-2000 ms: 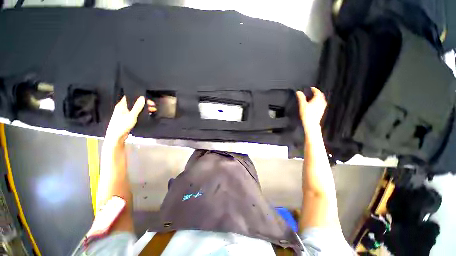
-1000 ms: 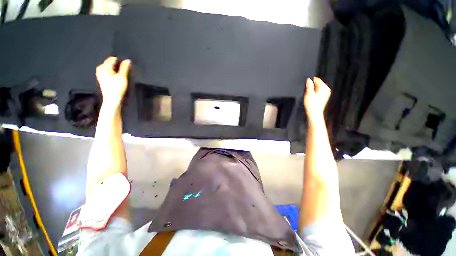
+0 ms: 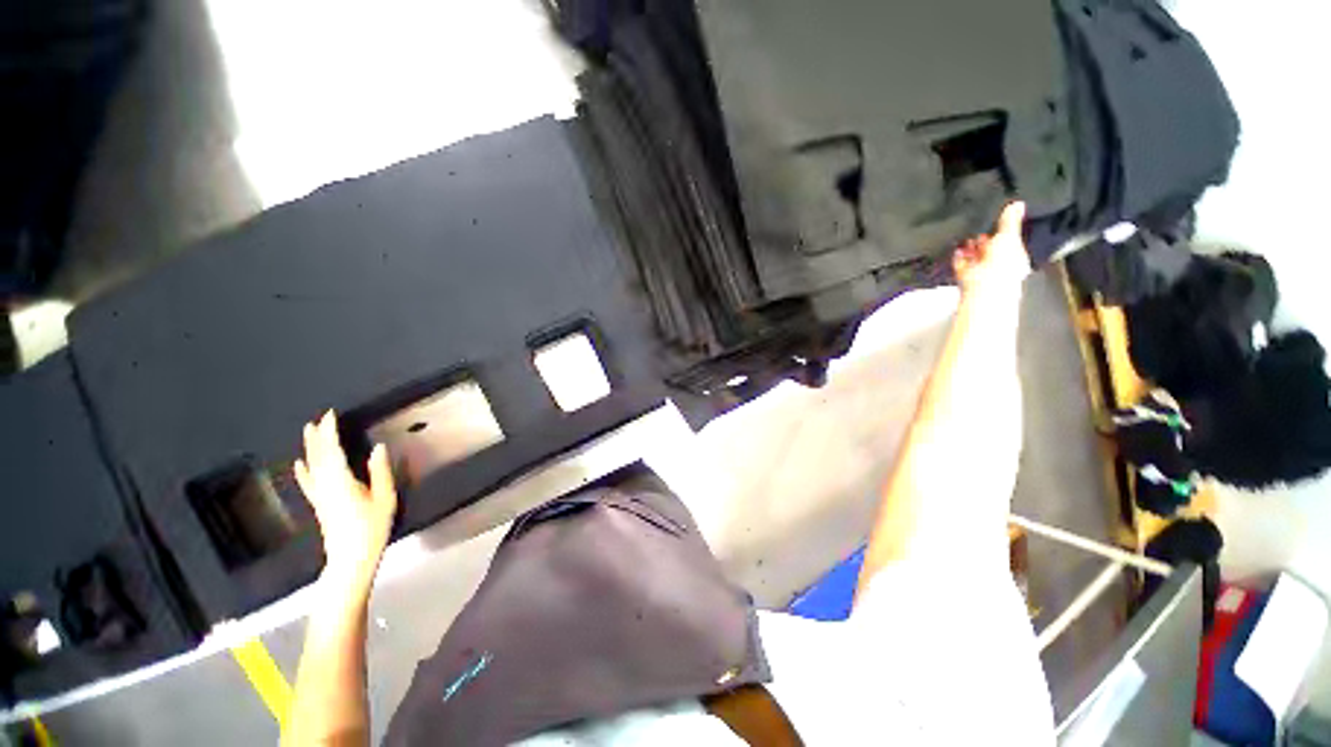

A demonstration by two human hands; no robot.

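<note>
The black panel with cut-outs [image 3: 350,292] lies flat in front of me, with three light openings along its near edge. My left hand [image 3: 346,489] is over its near part, between the left and middle openings, fingers apart and holding nothing visible. The panel stack [image 3: 890,88] is at the upper right, its layered edges showing and its greyer top panel with two slit-edged openings. My right hand [image 3: 996,256] is at the stack's near right corner, touching the edge; whether its fingers grip the panel is unclear.
Another black panel with bunched material [image 3: 99,598] lies at the far left. Black bundles [image 3: 1241,365] are at the right by a wooden edge [image 3: 1117,394]. A blue object [image 3: 829,587] is below the table. A red and blue item [image 3: 1233,664] is at the lower right.
The view has turned right, so the stack shows nearer the middle. My right hand has moved from the panel's right side to the stack's near right corner. My left hand is now nearer the openings.
</note>
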